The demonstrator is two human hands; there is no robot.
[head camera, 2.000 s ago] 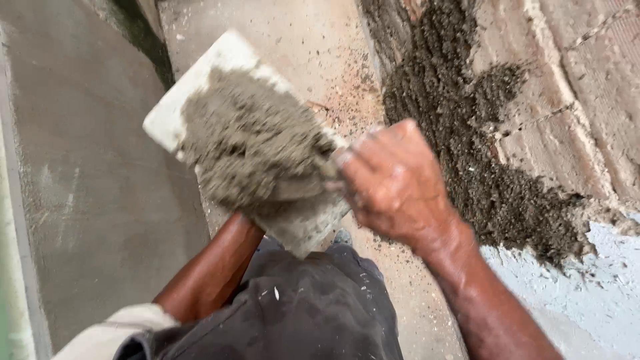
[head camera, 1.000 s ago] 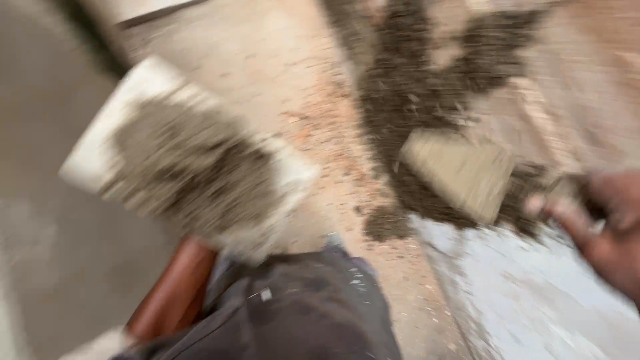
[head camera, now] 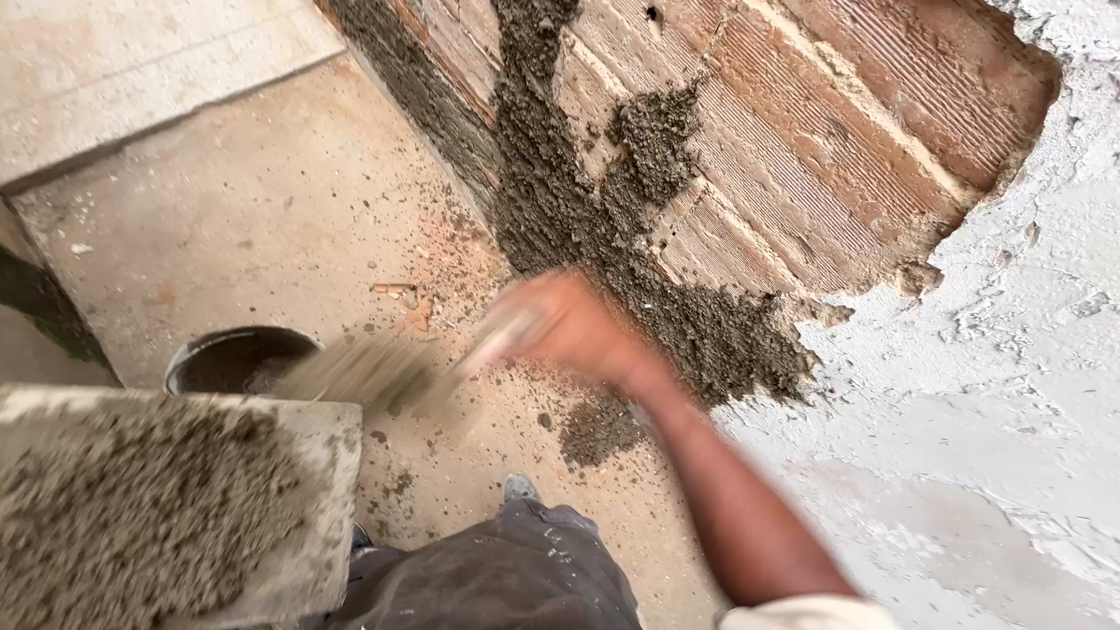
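My right hand (head camera: 560, 328) is closed round the handle of a trowel (head camera: 367, 372), whose blurred blade reaches left to the near corner of a pale mortar board (head camera: 337, 525). Wet grey mortar (head camera: 149, 516) lies heaped on the board, which fills the lower left. My left hand is out of sight. Beyond my right hand, fresh mortar (head camera: 551, 201) covers a rough band along the lower part of an exposed ribbed brick wall (head camera: 787, 131), with a patch branching up over the bricks.
A round bucket (head camera: 175, 376) stands on the dusty floor (head camera: 262, 192) behind the board. Brick crumbs (head camera: 420, 302) and dropped mortar (head camera: 599, 430) lie near the wall's foot. White rough plaster (head camera: 989, 385) borders the bricks at right. A pale raised slab (head camera: 157, 70) is at upper left.
The trowel has moved from the wall, where it was one second ago, to beside the board. The view has shifted, showing more wall and the bucket.
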